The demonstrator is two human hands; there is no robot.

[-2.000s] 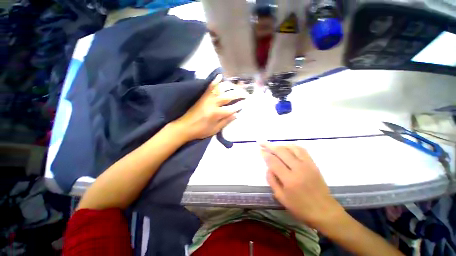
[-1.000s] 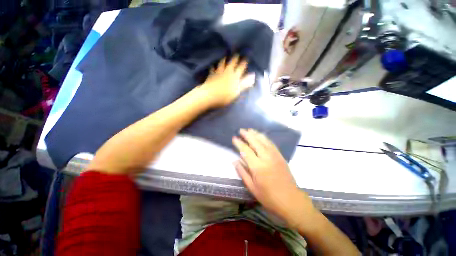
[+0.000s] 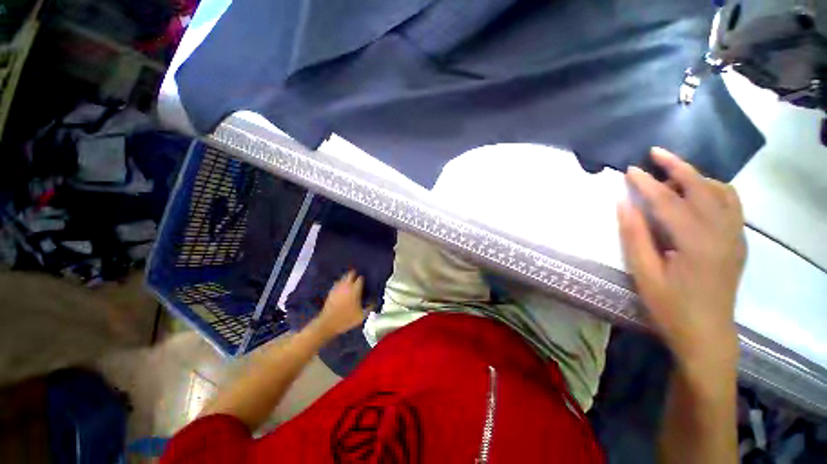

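Observation:
The dark navy-grey cut panel lies spread over the white table, its right end beneath the presser foot. My right hand is at the panel's lower right edge, fingertips touching or just beside it; no grip shows. My left hand is below the table edge, at dark cloth hanging beside the crate. Its fingers are bent and small in view; I cannot tell whether they grip the cloth.
A blue plastic crate stands under the table edge at left. The ruler strip runs along the front edge. Heaps of dark cloth lie on the floor at far left. A thin dark line crosses the table at right.
The view has swung down and left. My left hand has left the panel on the table and moved down beside the crate. My right hand stays near the panel's right end, which now lies under the foot.

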